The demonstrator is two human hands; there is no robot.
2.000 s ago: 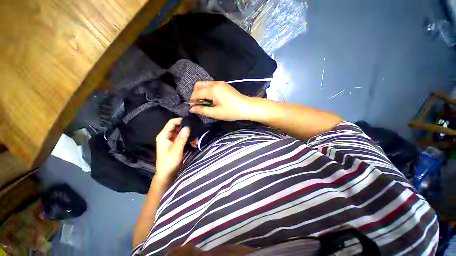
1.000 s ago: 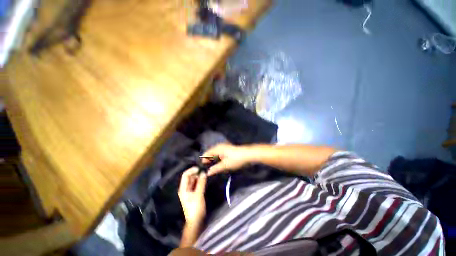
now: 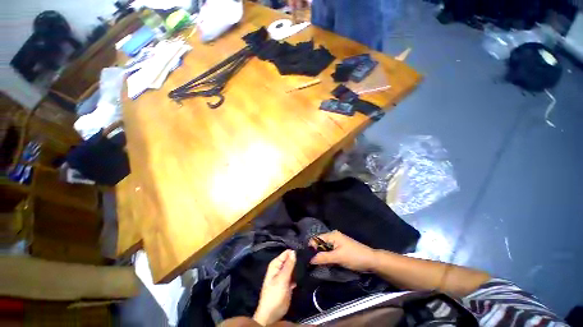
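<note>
A black garment (image 3: pixel 358 207) with grey marled parts (image 3: pixel 312 228) lies over my lap beside the wooden table's edge. My left hand (image 3: pixel 277 284) pinches the cloth near the middle of the garment. My right hand (image 3: pixel 342 251), just right of it, holds a small thin tool (image 3: pixel 323 243) at the fingertips, its dark handle partly hidden by the fingers. A thin white loop (image 3: pixel 318 301) shows on the black cloth below my hands.
The wooden table (image 3: pixel 211 153) bears black hangers (image 3: pixel 214 76), black fabric pieces (image 3: pixel 300 57), white papers (image 3: pixel 156 67) and a white roll (image 3: pixel 284 29). Clear plastic (image 3: pixel 422 172) lies on the floor at right. A blue-clothed person (image 3: pixel 351 19) stands behind the table.
The view has tilted up, so more of the tabletop shows and my hands sit lower in the picture. Both hands remain close together on the garment, the tool still in my right hand.
</note>
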